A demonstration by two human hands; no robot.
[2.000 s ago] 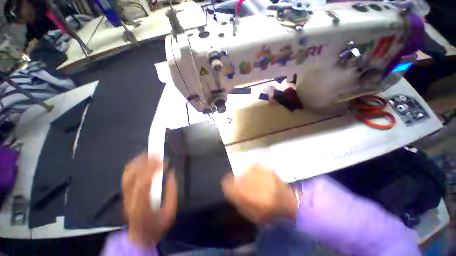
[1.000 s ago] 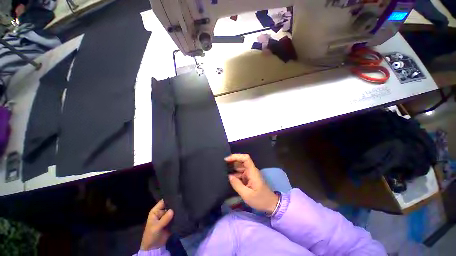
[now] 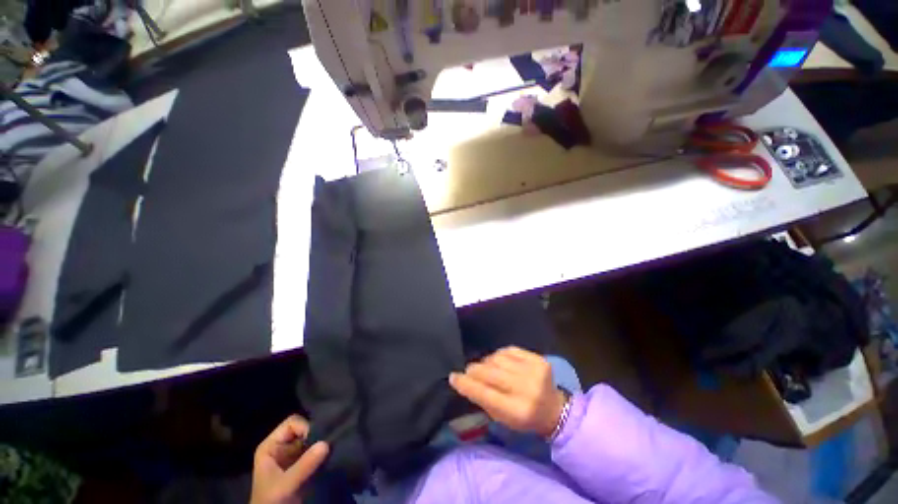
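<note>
A long dark cloth panel (image 3: pixel 394 285) runs from under the needle area down over the table's front edge toward the lap, with a lengthwise seam or fold along it. Its top end lies at the presser foot (image 3: pixel 402 165) of the white sewing machine (image 3: pixel 630 98). My left hand (image 3: pixel 286 461) pinches the panel's lower left edge. My right hand (image 3: pixel 507 389) holds its right edge between thumb and fingers, below the table edge.
Dark cut panels (image 3: pixel 212 217) lie left of the needle. Fabric scraps (image 3: pixel 561 118) lie under the machine arm. Red-handled scissors (image 3: pixel 734 169) and a dark tray of small metal parts (image 3: pixel 800 156) lie at the right. A box with dark cloth (image 3: pixel 778 305) stands below right.
Since two seconds ago both hands have moved off the table to the panel's lower part, and the panel now hangs toward the lap. In the last second the hands have shifted only slightly.
</note>
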